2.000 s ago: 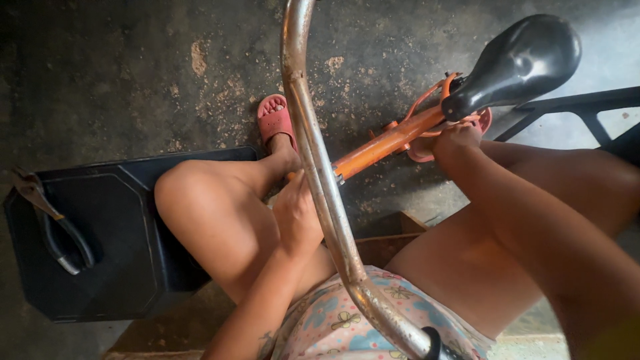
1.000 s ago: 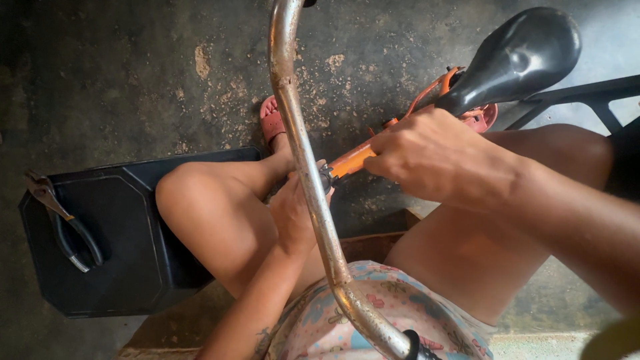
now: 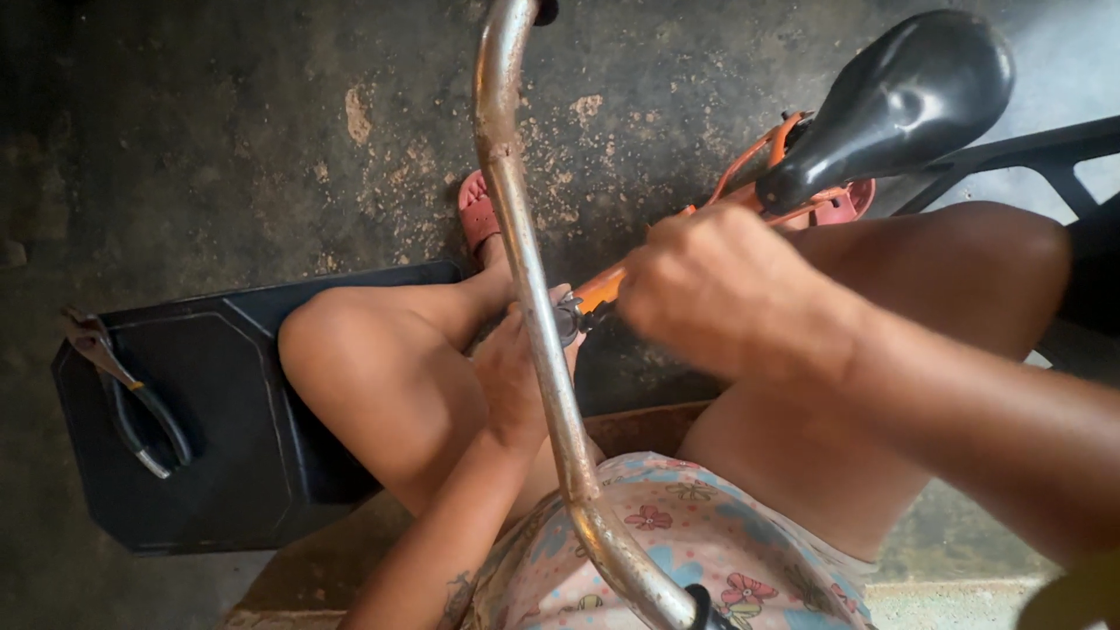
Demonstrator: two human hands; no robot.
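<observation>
A rusty chrome bicycle handlebar (image 3: 528, 262) crosses the middle of the head view above my lap. Partly behind it, my left hand (image 3: 516, 372) is closed around a dark fitting (image 3: 567, 320) near the front end of the orange bicycle frame (image 3: 602, 287). My right hand (image 3: 700, 293) is curled above the frame tube, blurred; whether something is in its fingers is hidden. A glossy black bicycle saddle (image 3: 901, 101) is at the upper right, beyond my right hand.
Slip-joint pliers (image 3: 131, 381) with dark handles lie on a black plastic case or stool (image 3: 219, 437) at the left. My feet, in pink sandals (image 3: 478, 219), rest on the worn dark floor (image 3: 262, 149). A black openwork frame (image 3: 1032, 153) stands at the right.
My right hand has come from beside the saddle's nose to above the orange tube, nearer my left hand. The dark fitting now shows at my left hand.
</observation>
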